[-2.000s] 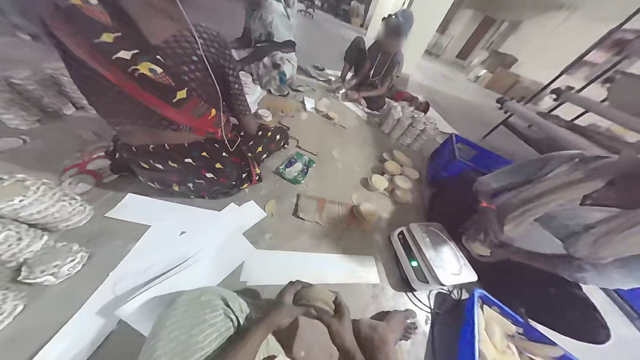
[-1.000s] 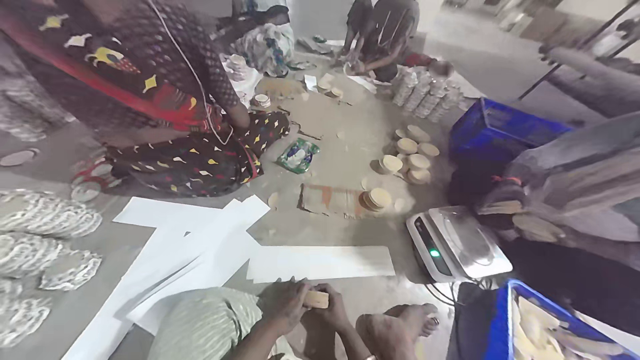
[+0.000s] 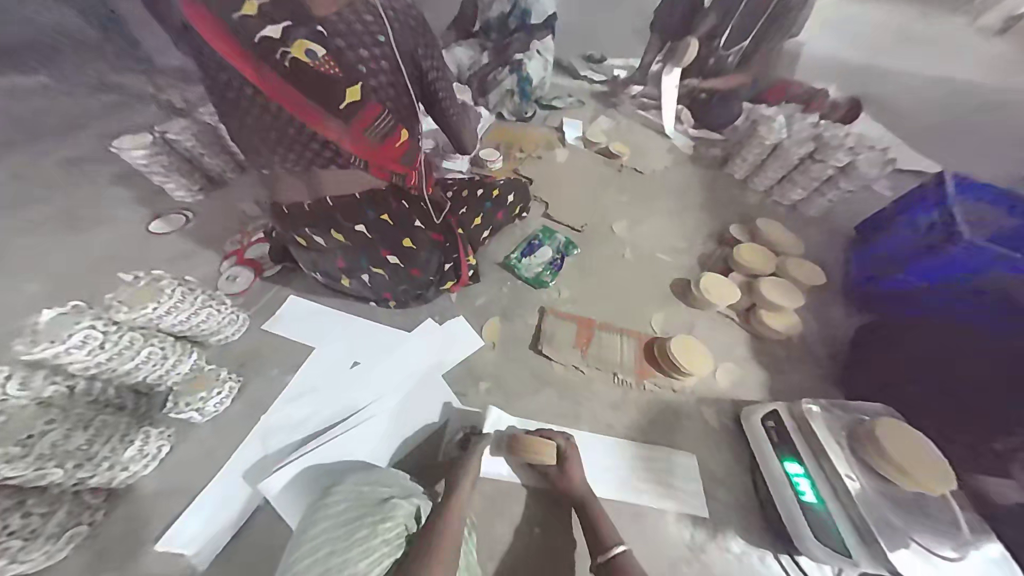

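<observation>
My right hand [image 3: 566, 464] is closed around a short stack of round tan discs [image 3: 531, 449], held on its side above a white paper strip [image 3: 632, 468]. My left hand [image 3: 468, 444] is at the left end of that strip and seems to pinch its edge; its fingers are partly blurred. More white paper sheets [image 3: 360, 384] lie crossed on the floor to the left. Another stack of discs [image 3: 688, 356] rests on a flattened cardboard piece [image 3: 600, 340] beyond the strip. At the right, a digital scale [image 3: 832, 480] carries a stack of discs [image 3: 908, 454].
Several disc stacks [image 3: 754, 259] stand at the right, near a blue crate [image 3: 944, 248]. Patterned wrapped rolls [image 3: 104, 360] lie at the left. A seated person [image 3: 384, 232] is ahead on the left, beside a green packet [image 3: 541, 256]. Other people sit farther back.
My left hand has moved off the disc stack to the paper strip's left end, which is now lifted. A disc stack now lies on the scale, which was bare before. The view has shifted.
</observation>
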